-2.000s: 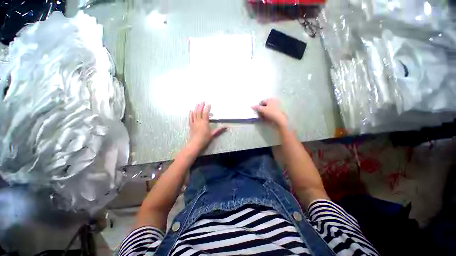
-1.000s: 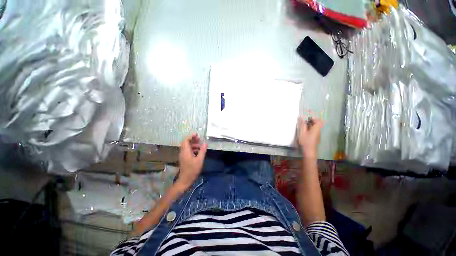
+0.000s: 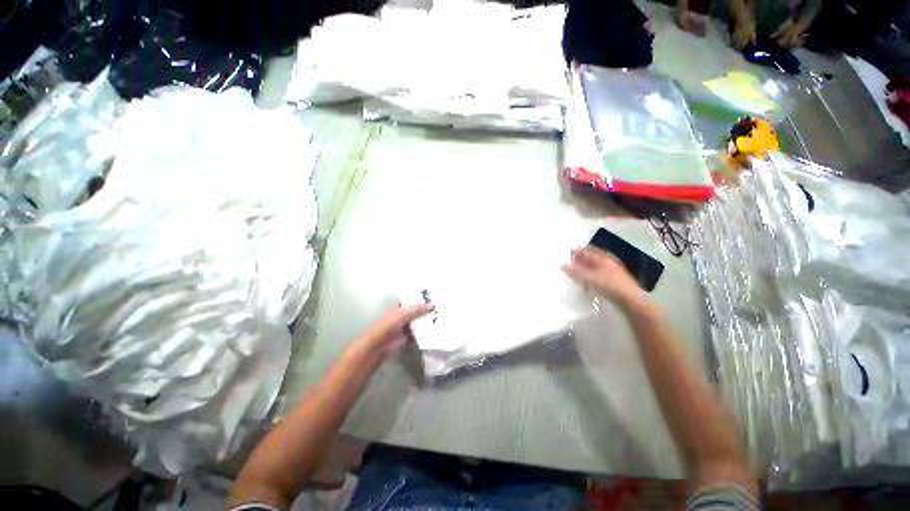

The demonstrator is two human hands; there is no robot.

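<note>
A folded white garment [image 3: 504, 304] lies at the middle of the table, tilted, with a dark neck label near its left edge. Glare hides its far outline, and I cannot tell whether film covers it. My left hand [image 3: 399, 321] grips its left edge beside the label. My right hand [image 3: 606, 276] holds its right edge, close to the black phone [image 3: 627, 259].
A loose white garment pile [image 3: 170, 269] stands at left, film-covered packed garments [image 3: 808, 309] at right. A white stack [image 3: 439, 65] lies at the far edge, beside red-edged empty polybags [image 3: 644, 130]. Dark snips [image 3: 672, 237] lie near the phone. Another person's hands [image 3: 763, 30] show far right.
The garment has moved away from the table's front edge and turned. Both hands have moved forward and now hold its sides. The view has tilted up, showing the far stack and another person's hands.
</note>
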